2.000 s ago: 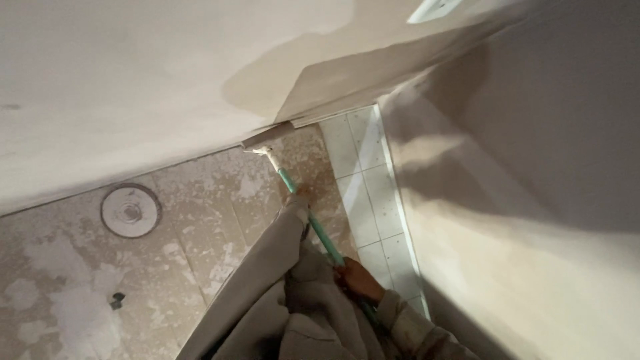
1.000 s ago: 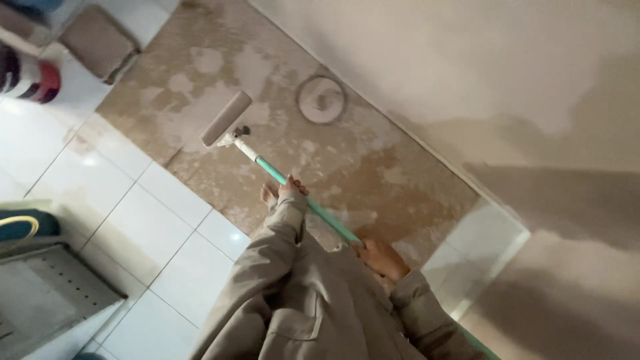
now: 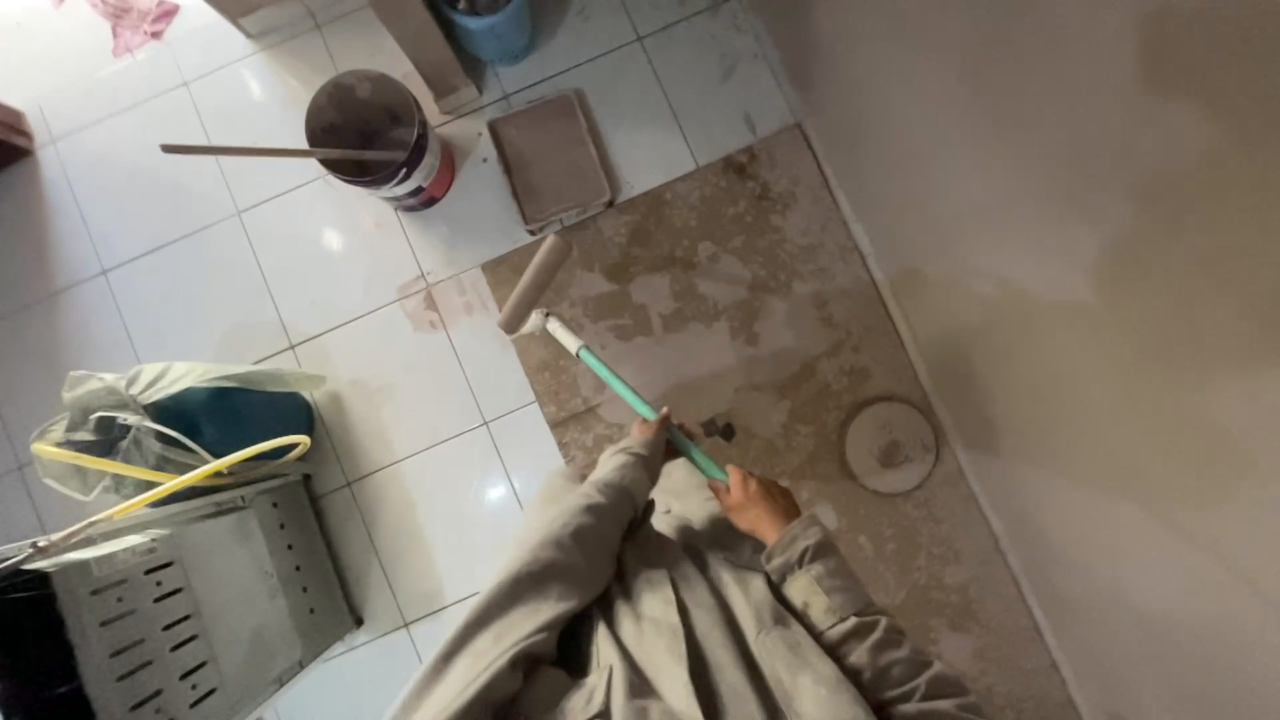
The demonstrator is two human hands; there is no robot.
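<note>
A paint roller (image 3: 537,284) with a grey-beige sleeve sits on a green extension pole (image 3: 618,384). My left hand (image 3: 655,436) grips the pole partway down from the roller, partly hidden by its sleeve. Lower on the same pole, my right hand (image 3: 757,500) is closed around it. The roller head is over the edge between the white tiles and the blotchy brown floor covering, just below a paint tray (image 3: 552,160) coated in beige paint. Left of the tray stands a paint bucket (image 3: 370,135) with a wooden stick (image 3: 250,151) lying across its mouth.
A plastered wall (image 3: 1080,250) runs along the right, near a round cover (image 3: 890,446) on the floor. At lower left are a perforated metal appliance (image 3: 200,600), a yellow hose (image 3: 215,466) and a plastic-wrapped teal container (image 3: 230,425). A blue bucket (image 3: 495,32) stands at the top.
The roller, at the base of the wall two seconds ago, has come away from it to beside the paint tray. Both hands stay on the pole. The view has swung strongly toward the tiles.
</note>
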